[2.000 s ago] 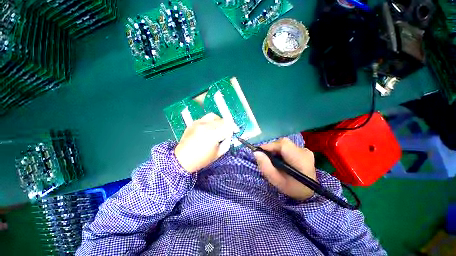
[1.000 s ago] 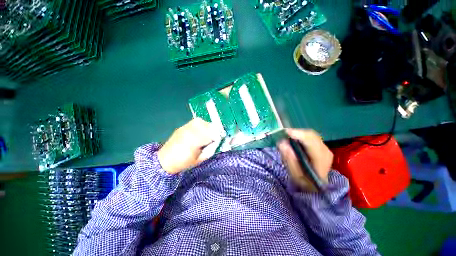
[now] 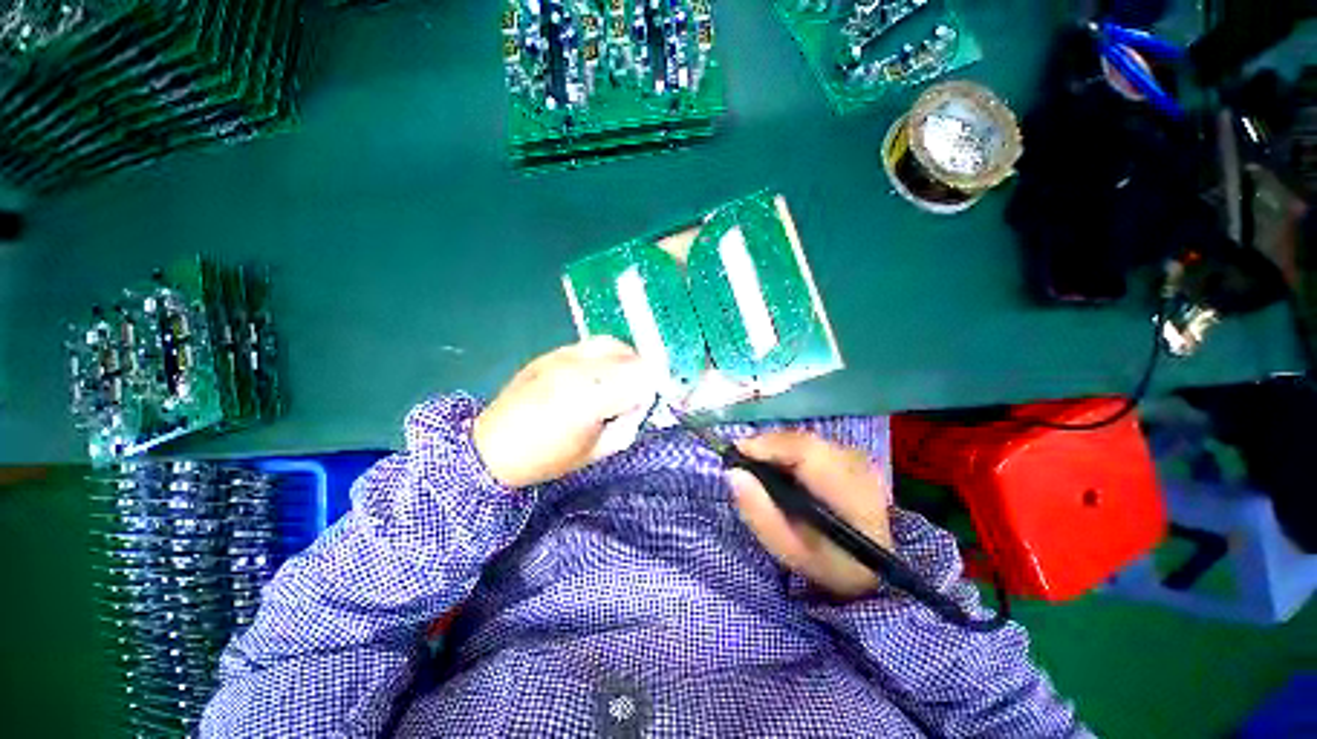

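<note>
A green double circuit board [image 3: 705,298] lies underside up on a cream board rest [image 3: 810,274] at the bench's front edge. Two pale bars show on it. My left hand [image 3: 566,410] is at the board's lower left corner, its fingertips pinched and washed out with white. What they pinch is too bright to tell. My right hand [image 3: 812,508] holds a black soldering iron [image 3: 831,528] like a pen. Its thin metal tip points up and left, close to my left fingertips at the board's near edge.
Board stacks stand far left [image 3: 174,87], at the left [image 3: 171,358] and ahead [image 3: 614,87]. A solder tin [image 3: 952,145] sits right of the work. Dark equipment [image 3: 1083,173] is at upper right. A red stool [image 3: 1076,498] and blue bin [image 3: 296,498] flank me.
Since one second ago, the iron and my right hand have moved left from the board's right corner to my left fingertips. The whole view has also shifted.
</note>
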